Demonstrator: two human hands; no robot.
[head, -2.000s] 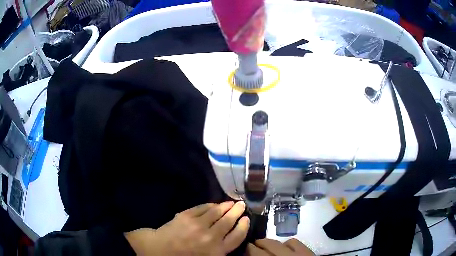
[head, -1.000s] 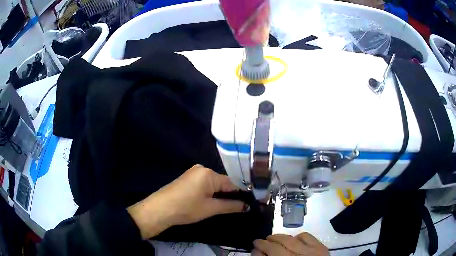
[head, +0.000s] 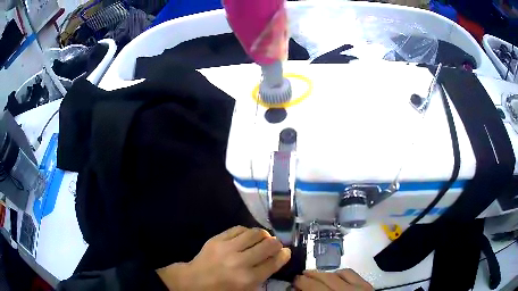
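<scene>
The black garment body [head: 159,153] lies spread left of the white sewing machine head [head: 346,131], its edge running under the needle area. My left hand [head: 233,261] is bare and pinches the black fabric edge just left of the needle area, fingers bunched together. My right hand [head: 335,281] is cut off by the bottom edge; its fingertips rest at the fabric edge [head: 295,262] right of my left hand, and its grip is not clear. The presser foot and needle are hidden behind the take-up lever guard [head: 282,187] and my fingers.
Black strips [head: 477,125] drape over the machine's right side. Yellow snips [head: 391,231] lie right of the needle area. A pink thread cone [head: 258,28] stands above the head. Black pieces [head: 221,52] lie in the rear trough [head: 142,48]. A blue item [head: 51,182] is at left.
My left hand has moved down and closer to my right hand, its fingers now bunched at the edge. The fabric in front of the needle is gathered under the hands. The view has shifted slightly.
</scene>
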